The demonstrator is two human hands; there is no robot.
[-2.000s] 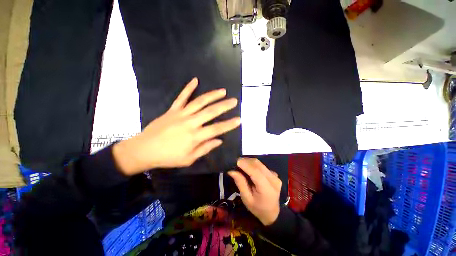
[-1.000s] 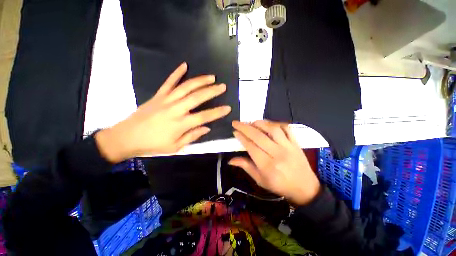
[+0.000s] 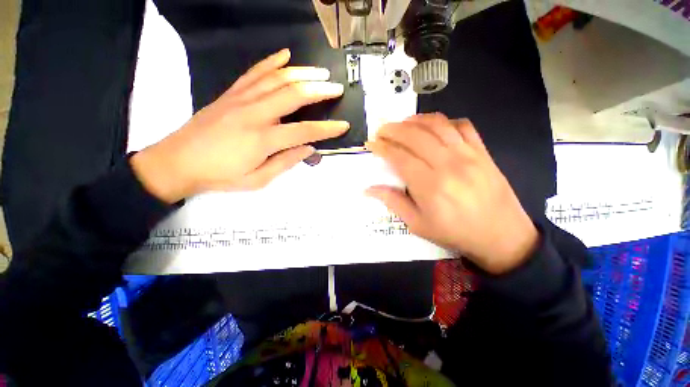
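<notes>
The black cut panel (image 3: pixel 250 34) lies on the white table, its right edge beside the presser foot (image 3: pixel 353 69) and its near edge just under my fingers. My left hand (image 3: pixel 234 132) lies flat on the panel with fingers spread, palm down, holding nothing. My right hand (image 3: pixel 454 178) is at the panel's near right corner, fingertips touching the edge; whether they pinch the cloth cannot be told. The sewing machine's head (image 3: pixel 367 23) is above the presser foot, with a round knurled knob (image 3: pixel 430 75) to its right.
Black cut pieces (image 3: pixel 495 91) lie right of the needle, partly under my right hand. A long black stack (image 3: pixel 68 91) lies at far left. A printed ruler (image 3: pixel 250 236) runs along the table's near edge. Blue crates (image 3: pixel 639 302) and a red crate (image 3: pixel 452 291) are below the table. An orange-handled tool (image 3: pixel 554 23) lies upper right.
The panel has moved away from me, toward the machine, so its near edge now lies well inside the table. Both hands have moved forward with it; my right hand has also moved right.
</notes>
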